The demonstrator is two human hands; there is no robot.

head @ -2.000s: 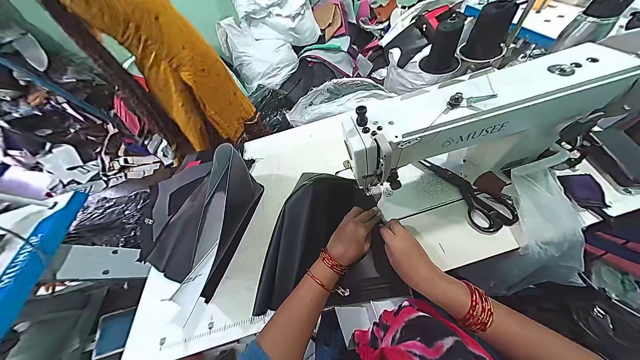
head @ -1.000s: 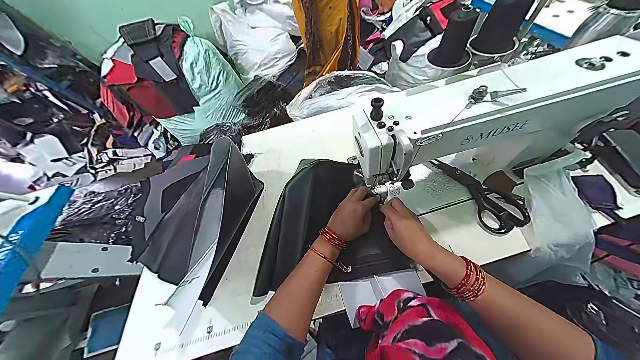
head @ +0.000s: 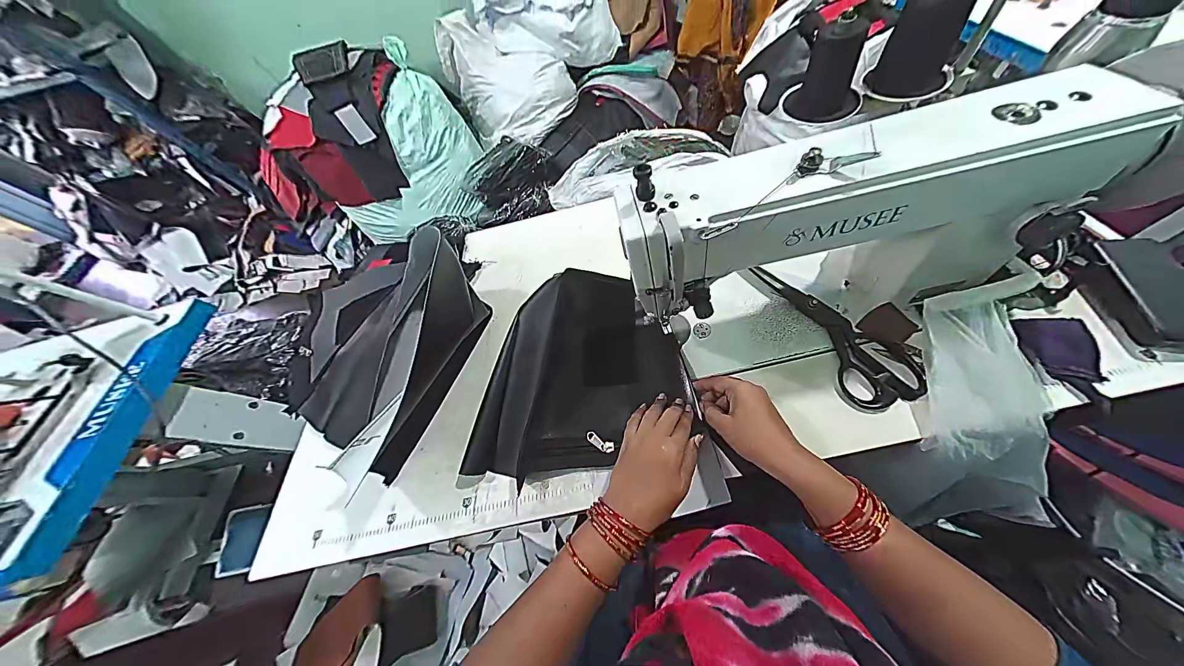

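Observation:
A black fabric piece (head: 583, 361) with a zipper pull (head: 600, 442) lies on the white sewing table, its right edge at the needle and presser foot (head: 664, 319) of a white Musee sewing machine (head: 906, 203). My left hand (head: 657, 453) rests flat on the piece near that edge, fingers pointing toward the needle. Just right of it, my right hand (head: 740, 416) pinches the edge of the piece between thumb and fingers. Black-handled scissors (head: 865, 356) lie under the machine arm, beside a small brown scrap (head: 889, 324). Whether the needle is in the fabric cannot be told.
A stack of black and grey pieces (head: 398, 342) lies on the table's left part. Black thread cones (head: 828, 69) stand behind the machine. A clear plastic bag (head: 985, 398) hangs over the front edge at right. Filled bags (head: 509, 74) and scraps lie beyond the table.
Both hands have moved back from the needle toward the table's front edge. My left hand now lies flatter on the black piece. The view has shifted somewhat.

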